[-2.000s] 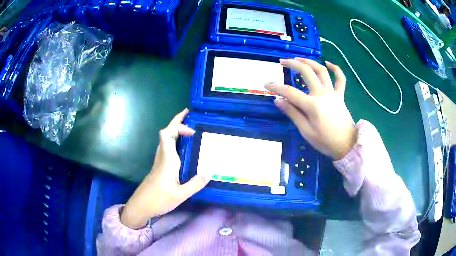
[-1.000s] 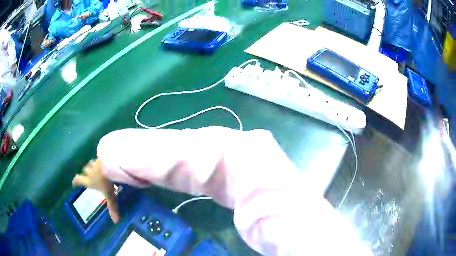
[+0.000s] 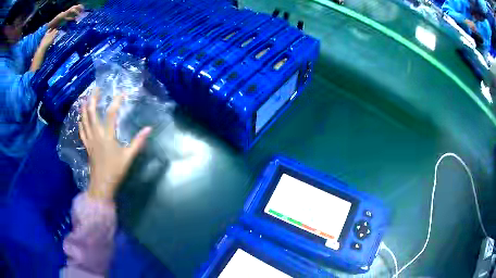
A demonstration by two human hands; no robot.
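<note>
My left hand [image 3: 106, 138] is at the left, palm down with fingers spread, over a crinkled clear plastic bag [image 3: 130, 89]. Whether the fingertips touch it is unclear. My right hand is out of view. A blue diagnostic scan tool [image 3: 375, 209] lies on the mat at lower centre-right, its screen lit white with a green and red strip, a white cable at its right side. A second lit scan tool [image 3: 234, 241] lies nearer, cut off by the bottom edge.
A long row of stacked scan tools [image 3: 217, 59] stands on edge across the back left. Another person's hands [image 3: 51, 32] and blue sleeves are at the upper left. A white cable [image 3: 433, 201] loops at the right to a power strip [image 3: 485, 260]. Another person in blue is at upper right.
The view has swung from the power strip side to the stacked row. My left hand, earlier on the nearest scan tool, is now over the bag. My right hand has left the view.
</note>
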